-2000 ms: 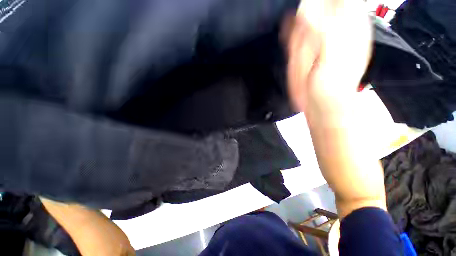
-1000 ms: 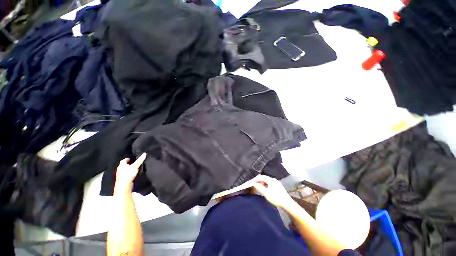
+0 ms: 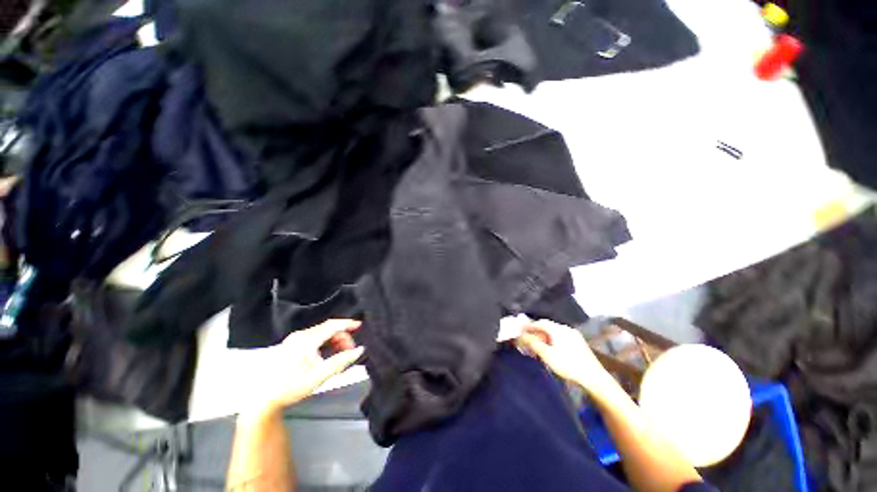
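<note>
A charcoal-black jacket (image 3: 442,274) lies over the front edge of the white table, with one sleeve lying down its middle and its end hanging towards me. My left hand (image 3: 313,357) is at the jacket's left side, thumb and fingers apart, with no cloth seen between them. My right hand (image 3: 553,348) is at its right edge near my body, fingertips closed at the edge by a small pale patch. The exact grip there is partly hidden. Other black garments (image 3: 332,231) lie under and behind the jacket.
The white table (image 3: 688,221) bears a navy heap (image 3: 115,144) at left, a phone (image 3: 613,40) on dark cloth, a red object (image 3: 779,58) and a small dark tool (image 3: 729,150). A round stool (image 3: 694,405), a blue crate (image 3: 784,413) and a brown-grey heap (image 3: 789,298) are at right.
The jacket first filled the near view, then lay spread on the table. Its sleeve now lies down the middle. My left hand has moved right and down, closer to my right hand.
</note>
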